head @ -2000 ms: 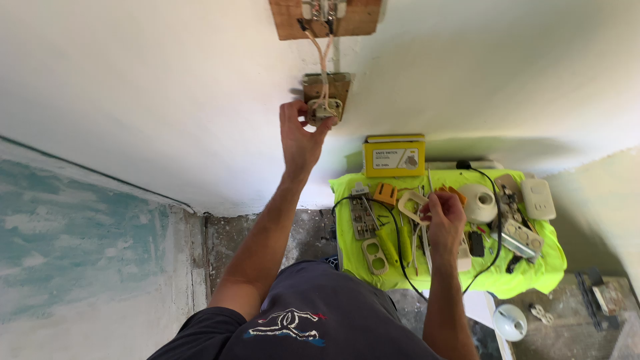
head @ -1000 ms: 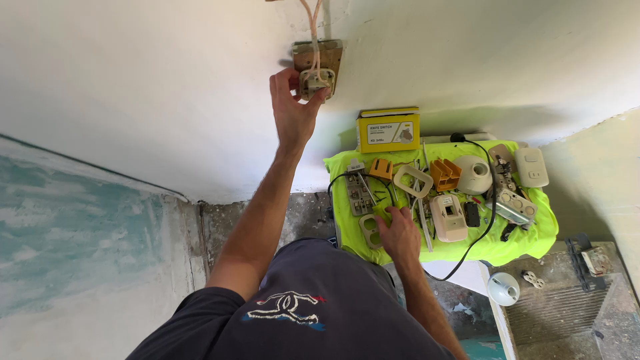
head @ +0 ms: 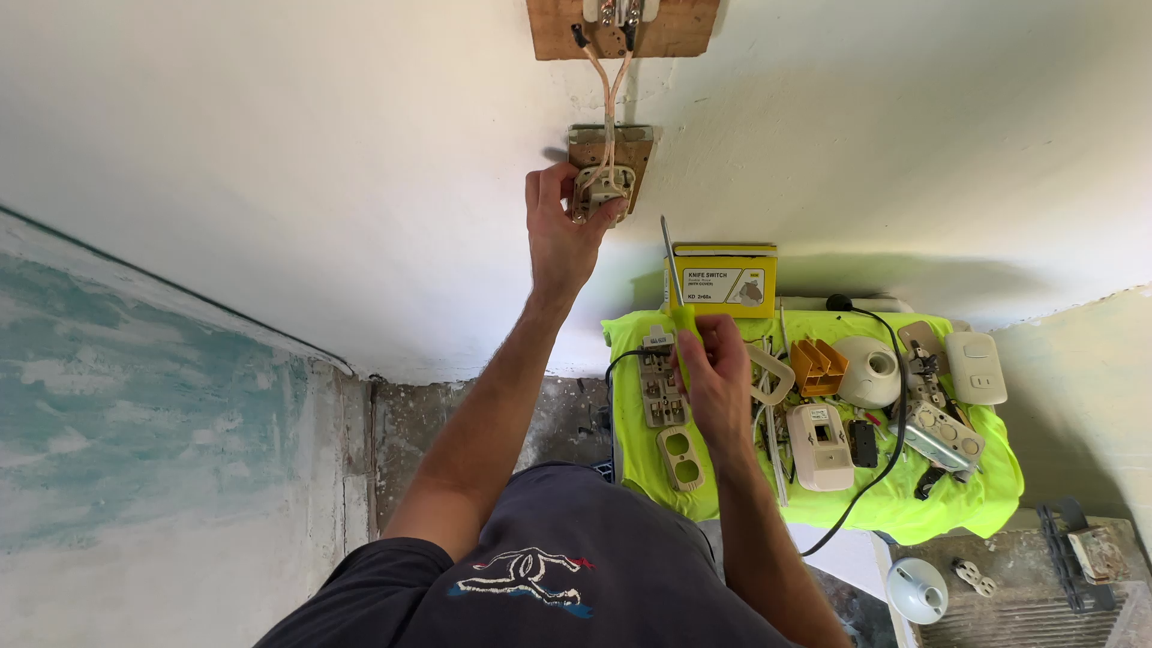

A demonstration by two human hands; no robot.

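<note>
My left hand grips a cream electrical outlet body by its sides, against a small wooden board on the wall. Two copper-coloured wires run down to the outlet from a knife switch on a larger wooden board above. In my right hand is a screwdriver with a yellow-green handle, its shaft pointing up toward the wall. The screwdriver tip is lower than the outlet, to its right, and apart from it.
A table under a neon-yellow cloth holds a yellow knife switch box, an outlet cover plate, an orange plastic part, a white lamp holder, a metal utility box and a black cable. A white round fixture lies lower right.
My right hand, empty over the cloth one second ago, has risen and now holds the screwdriver. My left hand stays on the outlet.
</note>
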